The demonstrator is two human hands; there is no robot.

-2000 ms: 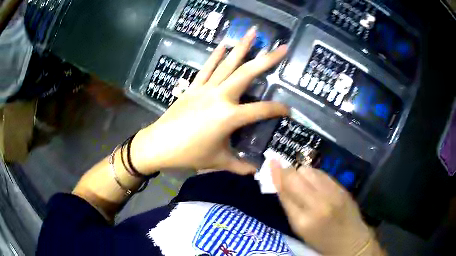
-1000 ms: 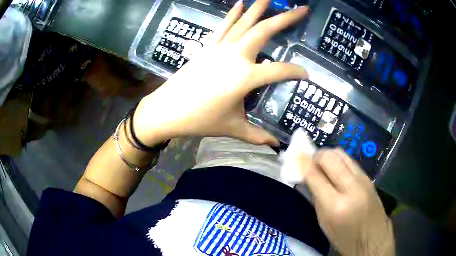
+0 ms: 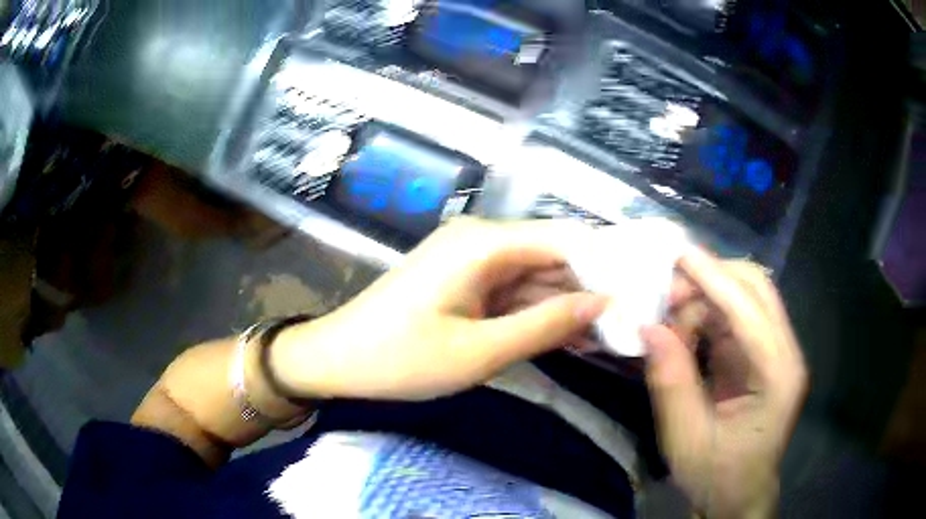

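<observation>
A white wiping cloth [image 3: 632, 282] is held between both hands above the near edge of the clear plastic tray [image 3: 381, 96]. My left hand [image 3: 477, 304] pinches the cloth's left side with thumb and fingers. My right hand [image 3: 726, 365] grips its right side, fingers curled. Black keypad phones lie in the tray pockets: one at the near left [image 3: 360, 174], one at the right [image 3: 701, 152] and one at the back [image 3: 467, 41]. The near right pocket is mostly hidden behind my hands. The picture is motion-blurred.
The dark green bench mat [image 3: 183, 61] lies left of the tray. Shiny clear plastic [image 3: 46, 25] is at the far upper left. A purple item [image 3: 904, 248] is at the right edge. The floor shows below the bench edge at the left.
My left hand has come off the tray and taken hold of the cloth beside my right hand. My right hand has lifted the cloth from the near right phone. The near left phone is uncovered.
</observation>
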